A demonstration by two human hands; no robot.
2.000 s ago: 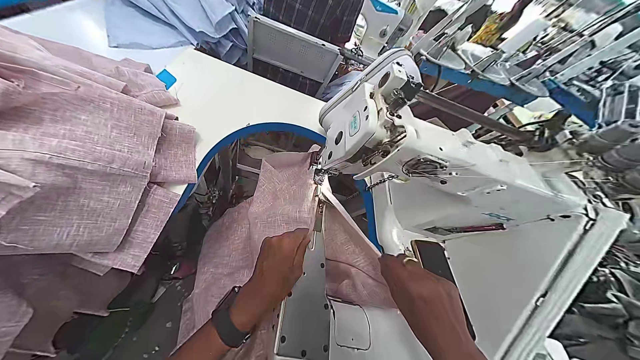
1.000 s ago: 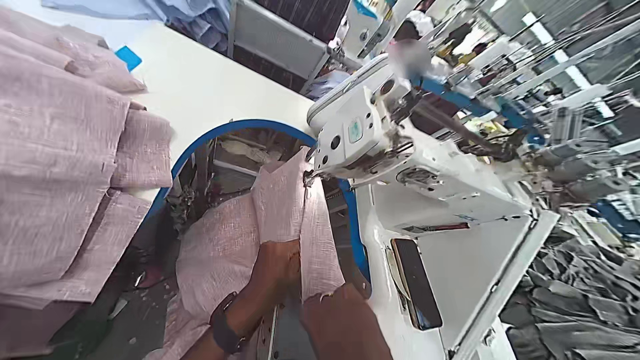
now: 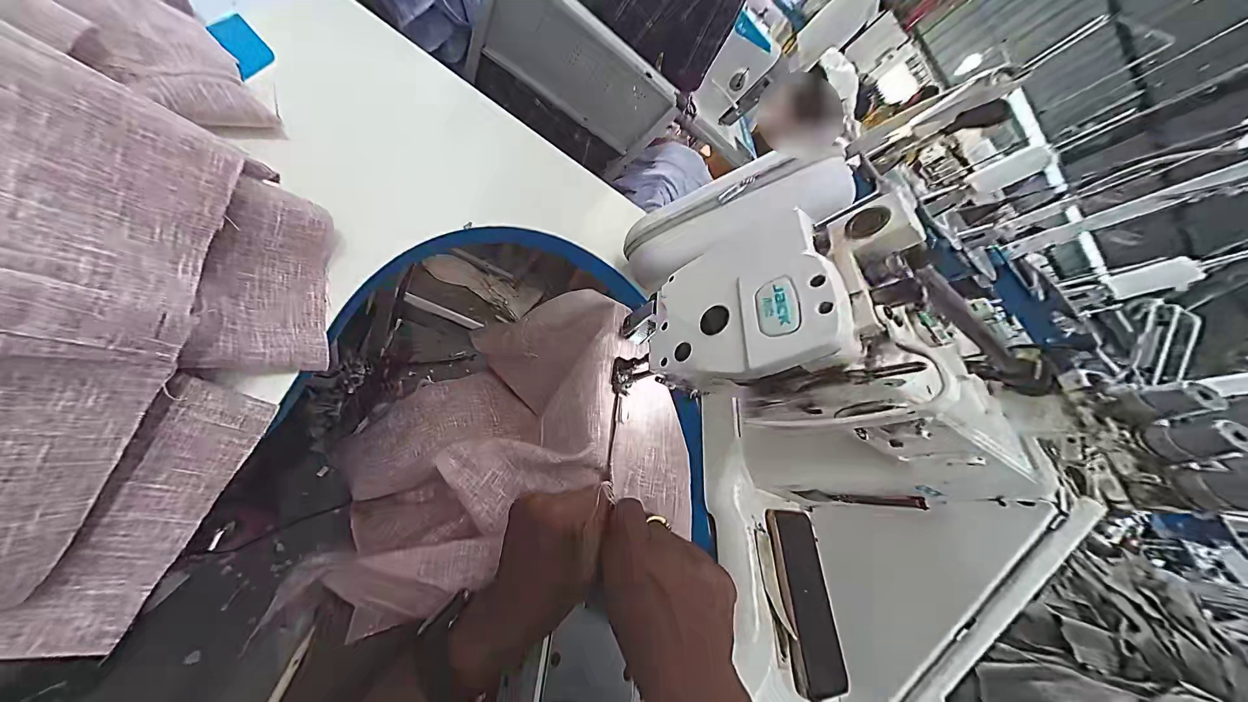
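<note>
Pink woven fabric [image 3: 565,370] runs under the needle area of a white Jack sewing machine [image 3: 751,312], where a lamp lights a seam. Below the needle, my left hand [image 3: 546,546] pinches the fabric at the seam line, its fingertips touching those of my right hand [image 3: 663,585]. My right hand, with a ring on one finger, grips the same fabric just right of the seam. Loose folds of the cloth hang to the left of my left hand. Parts of both hands' fingertips are hidden in the cloth.
A stack of pink fabric pieces [image 3: 107,322] lies on the white table [image 3: 390,127] at left, near a blue tab [image 3: 241,45]. A blue-edged cutout [image 3: 478,234] surrounds the work. A dark phone-like object [image 3: 807,604] rests on the machine bed. Another person [image 3: 799,107] is behind the machine.
Both hands have come together on the seam; two seconds ago they were apart on either side of the machine arm. The pink fabric now lies across the narrow arm, which showed more before.
</note>
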